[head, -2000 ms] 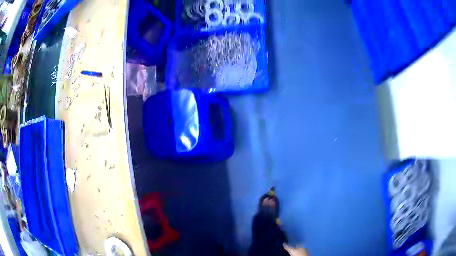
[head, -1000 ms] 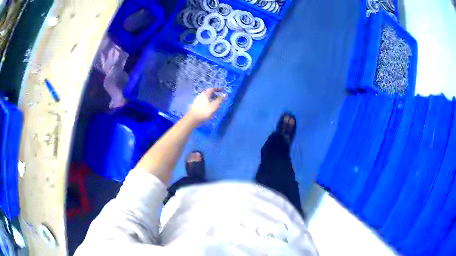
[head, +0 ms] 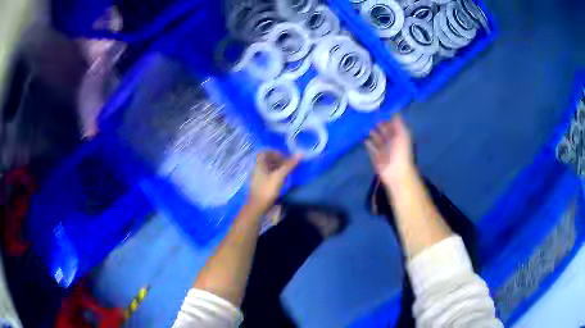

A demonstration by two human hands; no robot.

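A blue bin (head: 346, 146) holds grey-white rings (head: 278, 100), some loose and some overlapping, with dark inner edges. My left hand (head: 269, 178) is at the bin's near-left edge, its thumb and fingertips close together beside the lowest ring (head: 308, 138). Blur hides whether it grips the rim or the ring. My right hand (head: 391, 150) is at the bin's near-right edge, fingers raised against the rim and slightly apart. I cannot tell if it grips the rim.
A blue tray (head: 192, 221) with thin pale cords (head: 208, 154) lies at left. Another blue bin of rings (head: 420, 32) is at the upper right. A blue container (head: 90, 211) and red stool (head: 86, 311) are lower left. A further blue bin (head: 532, 218) is at right.
My left hand has moved from over the cord tray to the ring bin's edge. My right hand has come into view at that bin. The view has shifted closer to the rings.
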